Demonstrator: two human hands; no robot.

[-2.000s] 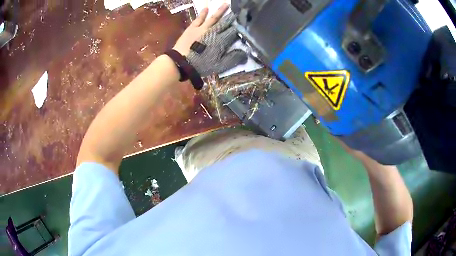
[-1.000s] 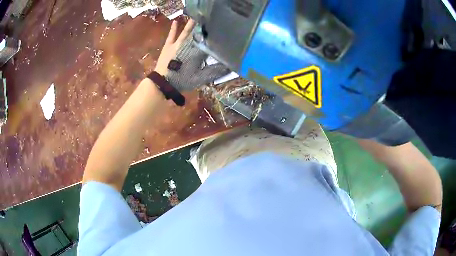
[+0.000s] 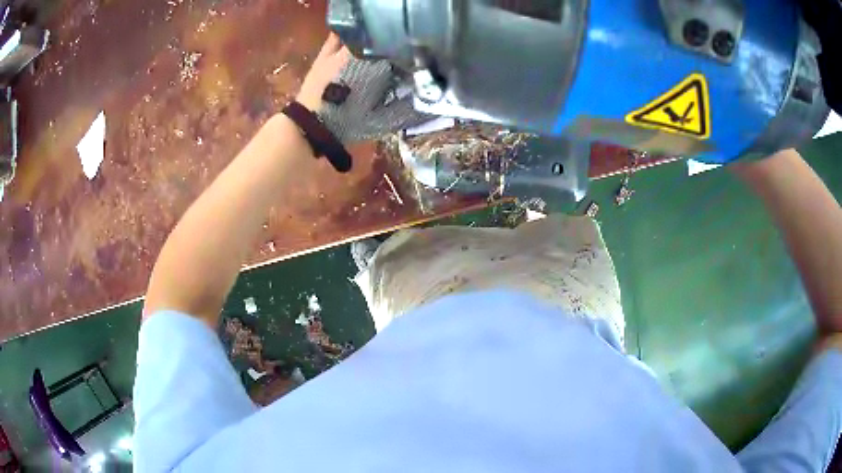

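The cutting machine (image 3: 637,69), with a blue and grey motor body and a yellow warning triangle, fills the top right. Its grey base plate (image 3: 545,171) shows below, covered with brown shreds (image 3: 462,152). My left hand (image 3: 365,92), in a metal mesh glove with a dark strap (image 3: 317,136), lies at the machine's left side; its fingers are partly hidden by the motor, and a white paper edge shows beside it. My right hand is hidden behind the machine's right end; only the forearm shows.
The reddish-brown table (image 3: 111,222) carries lint and a loose white paper scrap (image 3: 91,145). Metal pieces stand at the far left edge. Offcuts (image 3: 318,337) lie on the green floor (image 3: 702,277). A purple and black stool (image 3: 74,406) stands at the lower left.
The machine's motor body has turned, its right end swinging away from me, and the base plate has turned with it. My right forearm has moved outward to the right. My left hand stays beside the machine.
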